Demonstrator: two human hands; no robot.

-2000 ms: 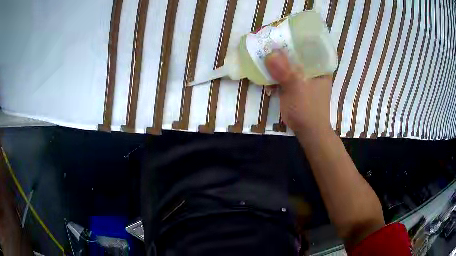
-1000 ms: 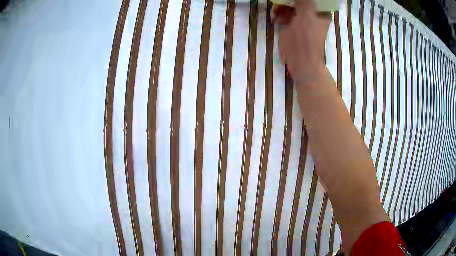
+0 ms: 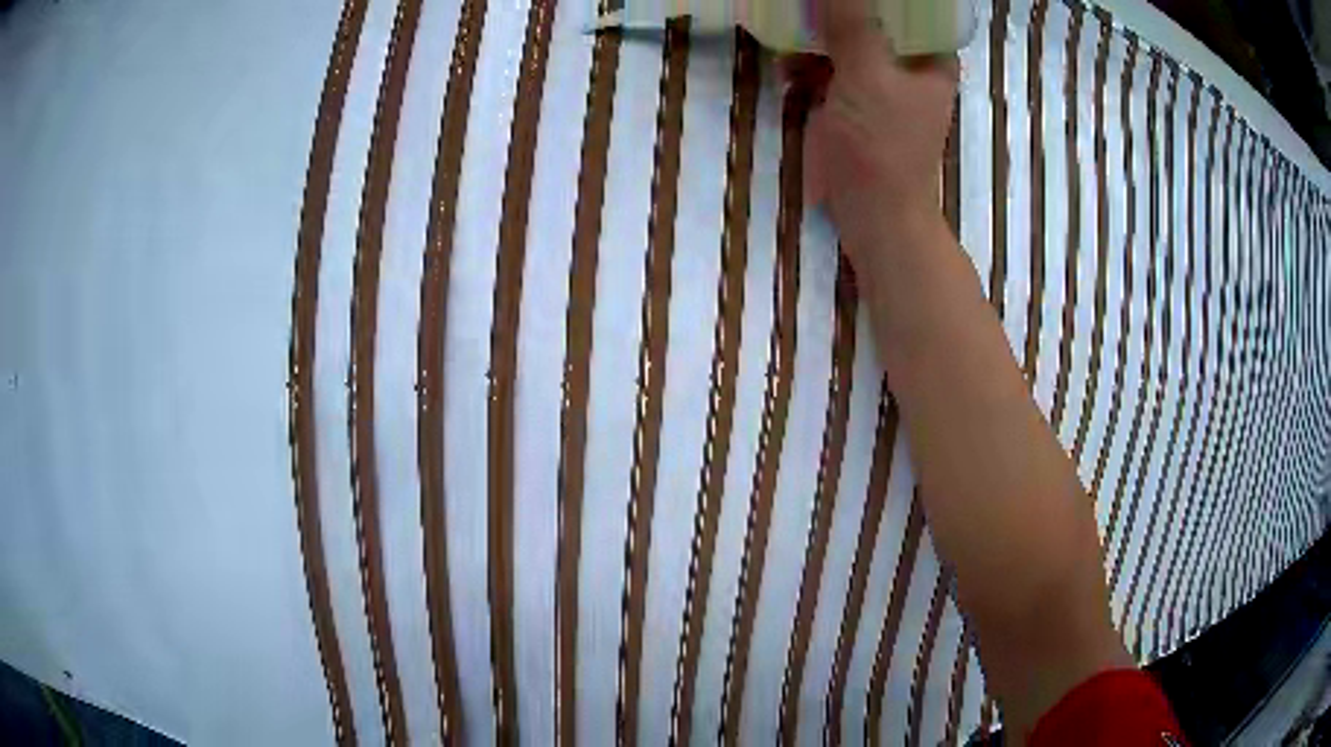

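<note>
My right hand (image 3: 873, 132) is shut on the glue bottle (image 3: 927, 26) at the top edge of the view. The bottle is pale yellow, blurred and partly cut off. Its nozzle points left, with the tip at or just above a brown strap strip (image 3: 581, 277); contact cannot be told. Several long brown strap strips lie side by side on the white cover sheet (image 3: 146, 365). Small shiny marks show on some strips. My left hand is not in view.
More strips run in close rows to the far right of the white-covered table. The table's edge curves along the upper right. Dark floor shows at the lower right and lower left corners, with a thin yellow line at the lower left.
From two seconds ago, my right hand and the bottle have moved from the strips' near ends to farther up them. The view has shifted along the table. Over the last second they changed little.
</note>
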